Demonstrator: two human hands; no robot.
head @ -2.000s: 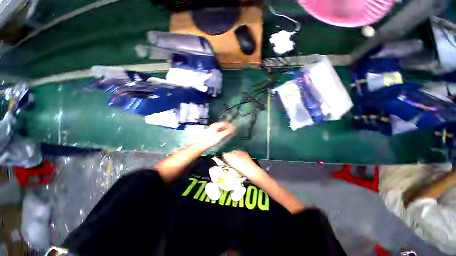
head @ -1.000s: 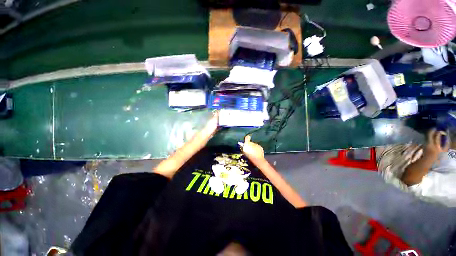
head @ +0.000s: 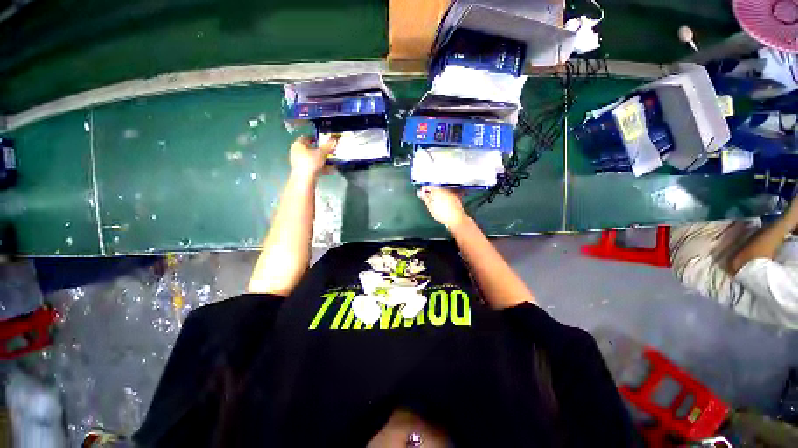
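Note:
My left hand is at the front left corner of the left blue carton, its fingers against the carton's side and front. That carton has pale flaps standing open and a white front flap. My right hand is at the front edge of the middle carton, fingertips touching its lower edge; whether they grip is hidden. The middle carton holds blue printed retail boxes. Another open carton with blue boxes stands right behind it.
Black cables lie right of the middle carton. Another open carton with blue boxes stands farther right. A brown board, white adapter and pink fan are at the back. Red stools stand on the floor; a seated person's arm is at right.
My left hand has moved from the middle carton to the left carton. My right hand has moved forward to the middle carton's front edge. The head view has shifted.

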